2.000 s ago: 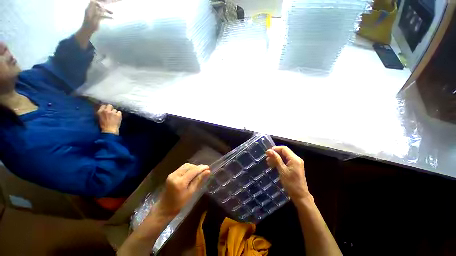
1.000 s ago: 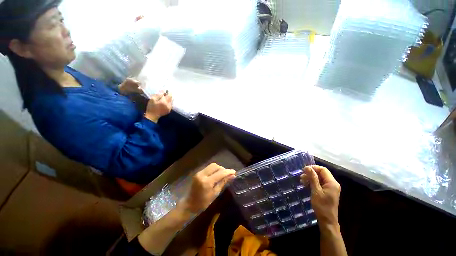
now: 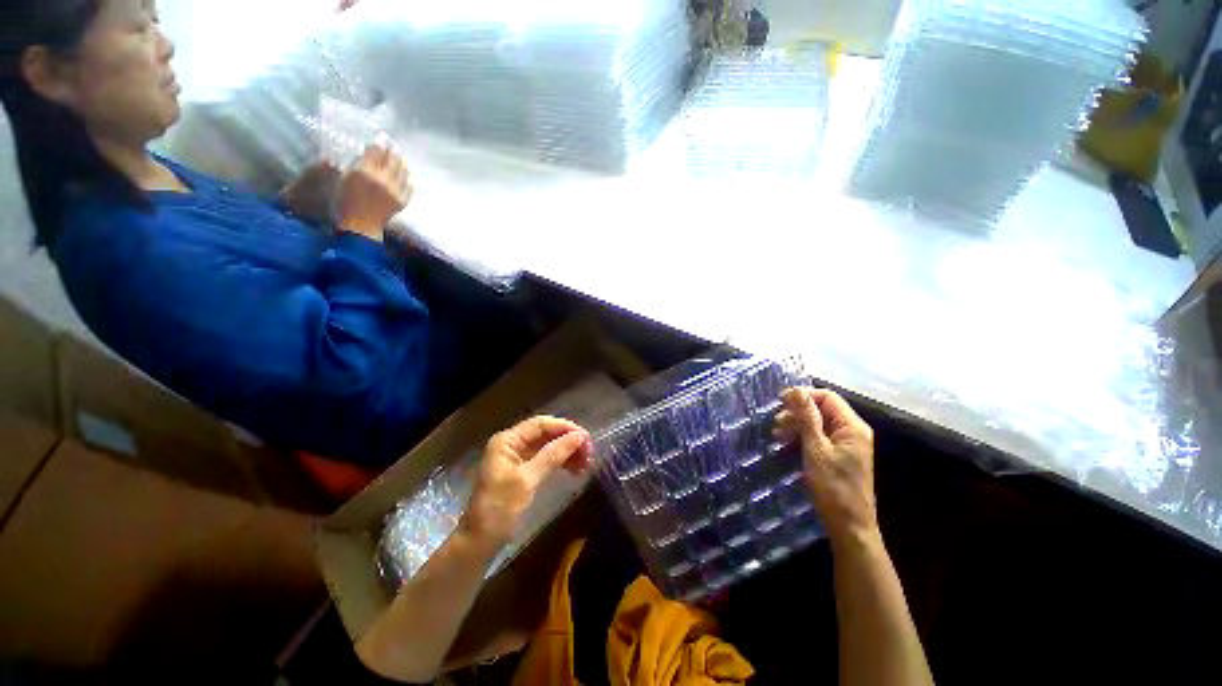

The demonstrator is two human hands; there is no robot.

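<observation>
A clear compartment tray [image 3: 717, 483] with a grid of square pockets is held tilted over my lap, at the table's front edge. My right hand [image 3: 834, 453] pinches its upper right corner between thumb and fingers. My left hand [image 3: 520, 472] has its thumb and fingertips together at the tray's upper left corner. Wrinkled, shiny streaks of clear film [image 3: 684, 389] show along the tray's top edge. Whether the left fingertips grip the tray or only the film is hard to tell.
An open cardboard carton [image 3: 351, 570] with crumpled film stands left below. On the white table [image 3: 751, 275] are a tall tray stack [image 3: 972, 121], wide stacks [image 3: 536, 94], a black phone [image 3: 1143, 215] and loose film [image 3: 1139, 402]. A co-worker in blue [image 3: 228, 295] sits left.
The tray and both hands have moved slightly up and left in the picture. Shiny film streaks now show over the tray's top. The co-worker's hands have moved up and left with a clear sheet.
</observation>
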